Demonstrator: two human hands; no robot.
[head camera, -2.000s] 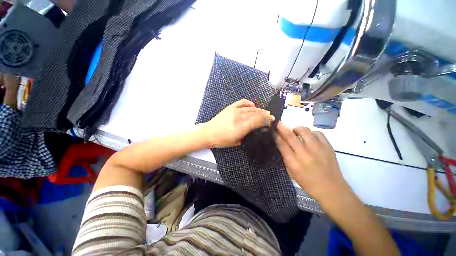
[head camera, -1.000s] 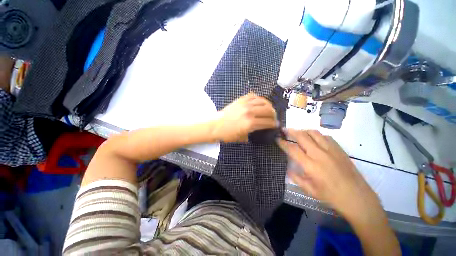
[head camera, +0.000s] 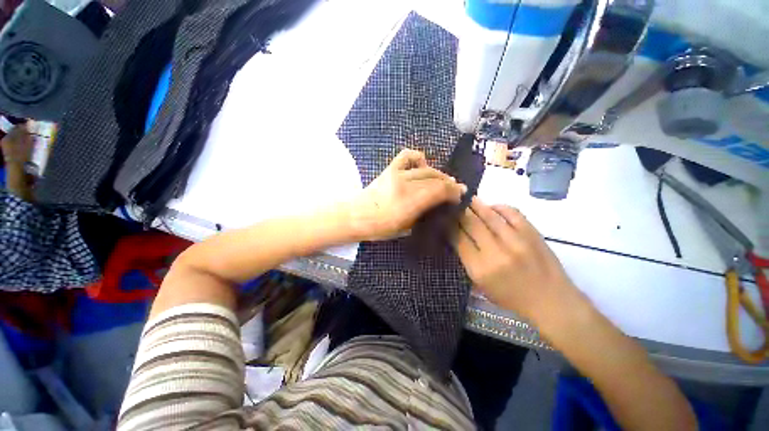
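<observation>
A dark checked cut panel (head camera: 400, 109) lies on the white table and runs from beside the machine head down over the front edge. A plain black piece (head camera: 432, 231) lies on it, its upper end at the presser foot (head camera: 487, 126). My left hand (head camera: 406, 198) lies on the panel, fingers bent, pinching the black piece. My right hand (head camera: 506, 252) is just right of it, fingertips on the black piece's edge and close to my left fingertips. The undersides of both hands are hidden.
The white sewing machine head (head camera: 548, 50) fills the upper right. Snips (head camera: 732, 311) with yellow and red handles lie at right. A stack of dark checked pieces (head camera: 93, 126) lies upper left. Another person's checked sleeve (head camera: 38, 244) and a red stool (head camera: 135, 265) are at left.
The checked panel has moved up along the machine since the oldest frame. My right fingertips have come back onto the black piece beside my left hand. The camera view has shifted slightly.
</observation>
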